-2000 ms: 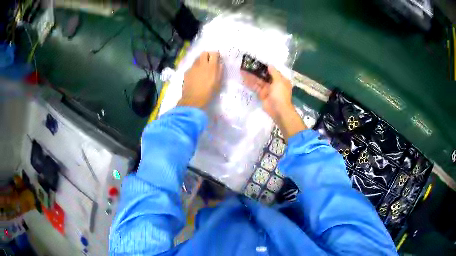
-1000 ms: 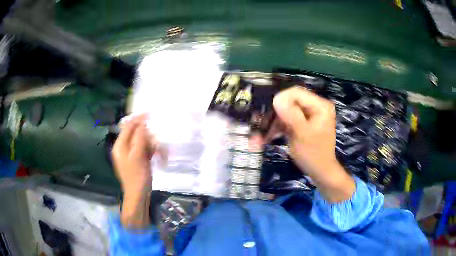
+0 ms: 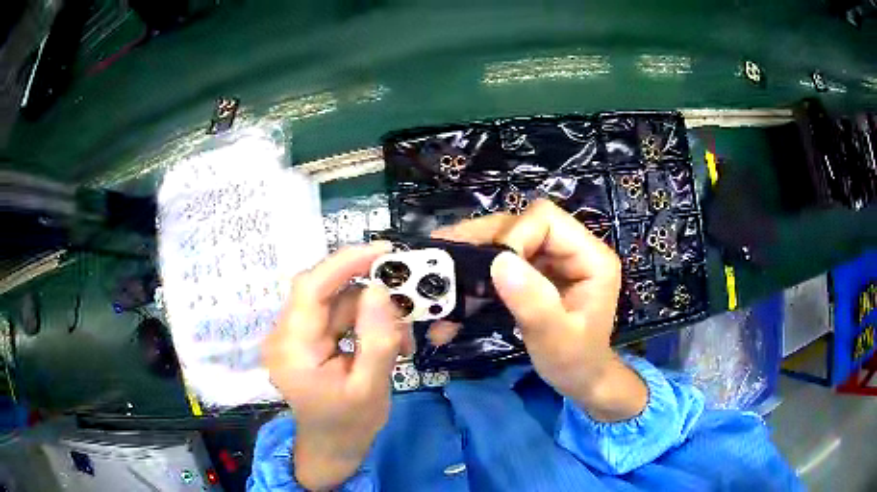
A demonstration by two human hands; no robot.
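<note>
A black palm-sized fixture (image 3: 473, 278) is held up over the trays, in front of my chest. A pale rounded-square cover with three large holes (image 3: 424, 266) lies over the lens rings at the fixture's left end. My left hand (image 3: 337, 336) has its fingertips at the cover's left edge. My right hand (image 3: 553, 298) grips the fixture's right end between thumb and fingers. Beneath is the black blister tray (image 3: 577, 154), whose pockets hold ringed parts. The clear blister tray (image 3: 348, 219) with pale pieces is mostly hidden behind my left hand.
A white stack of wrapped sheets (image 3: 226, 279) lies to the left. A small dark ringed part (image 3: 224, 113) lies behind it on the green mat. A white-topped machine (image 3: 125, 466) is at the lower left. Dark stacked trays (image 3: 846, 154) are at the right. Crinkled clear plastic (image 3: 731, 356) is at the lower right.
The view has turned right. My hands, apart before, have come together at the fixture. The cover now shows over the rings. The black tray is more fully in view.
</note>
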